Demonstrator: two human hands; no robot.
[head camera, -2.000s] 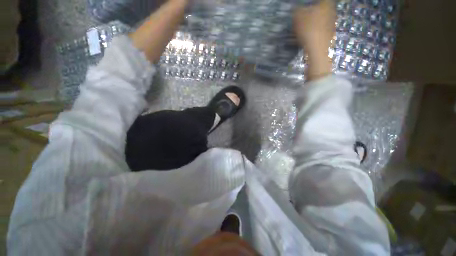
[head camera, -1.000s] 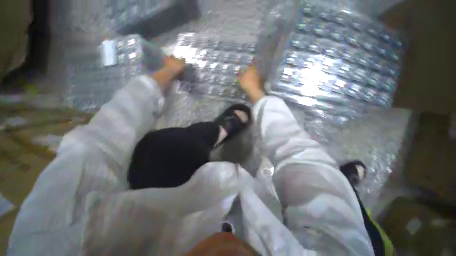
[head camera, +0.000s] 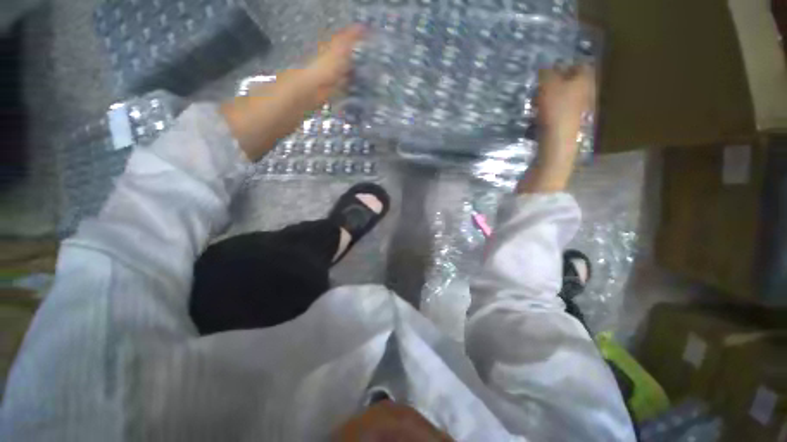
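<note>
My left hand (head camera: 339, 59) grips the left edge of a blister tray (head camera: 449, 78) filled with small metal parts. My right hand (head camera: 563, 91) grips its right edge. The tray is blurred and lies over or just above a pile at the upper right; whether it touches the pile is unclear. Another filled tray (head camera: 319, 155) lies on the floor, partly under my left forearm. A thick tray stack (head camera: 177, 43) stands at the upper left. A wrapped stack with a white paper label (head camera: 120, 127) lies below it.
Crinkled clear plastic wrap (head camera: 617, 207) lies on the floor around my right foot. A slim pink object (head camera: 481, 225) lies near my right sleeve. Brown cardboard cartons (head camera: 712, 216) stand at the right, one with a raised flap. A lime-green object (head camera: 634, 375) is at the lower right.
My hands have moved from the floor tray up and apart, and now hold a tray at the upper right. The view has shifted, showing more of the right cartons and the pink object.
</note>
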